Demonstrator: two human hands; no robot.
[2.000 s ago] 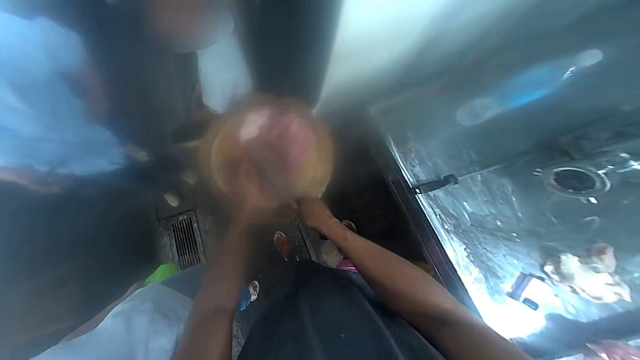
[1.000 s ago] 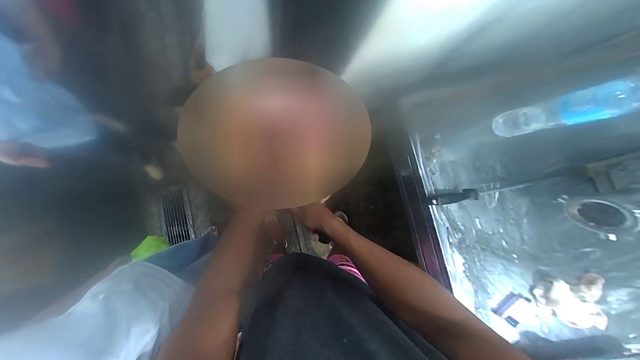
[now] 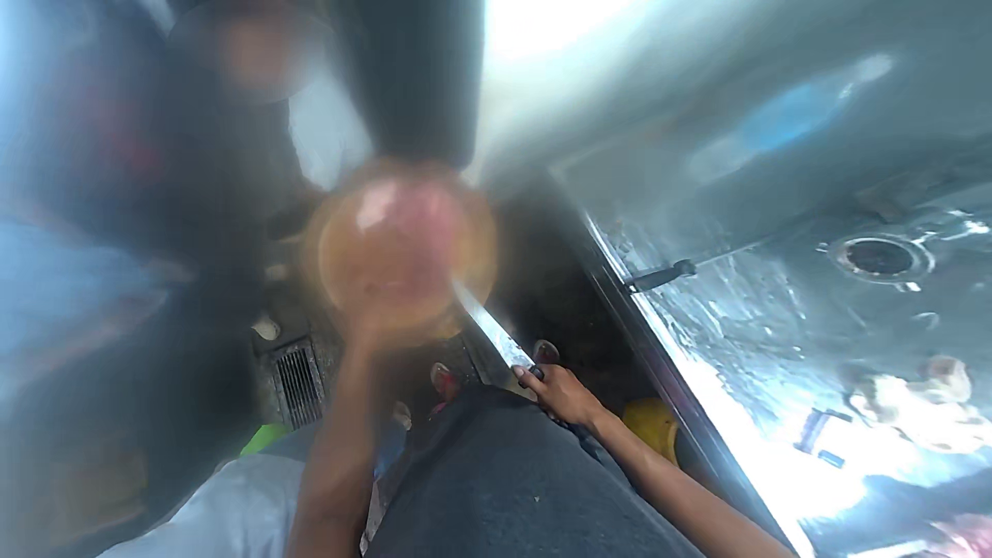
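Note:
My right hand (image 3: 566, 391) grips the dark handle of a long-bladed knife (image 3: 492, 325) at the lower middle. Its blade slants up and left, with the tip at the edge of a blurred, round, yellowish thing (image 3: 403, 248) that is pink inside. What this thing is, I cannot tell. My left hand (image 3: 368, 329) is at the lower left edge of it, its fingers lost in the blur, so its hold is unclear.
A wet metal counter (image 3: 744, 310) on the right bears a second dark-handled knife (image 3: 663, 277), a round drain (image 3: 876, 256), a blurred bottle (image 3: 790, 116) and pale lumps (image 3: 922, 403). A floor grate (image 3: 298, 384), a yellow container (image 3: 651, 426) and a person's white-clothed body (image 3: 232, 511) are lower down.
My right hand has moved down and right, away from the round thing, and the knife blade now shows. My left hand stays by the round thing.

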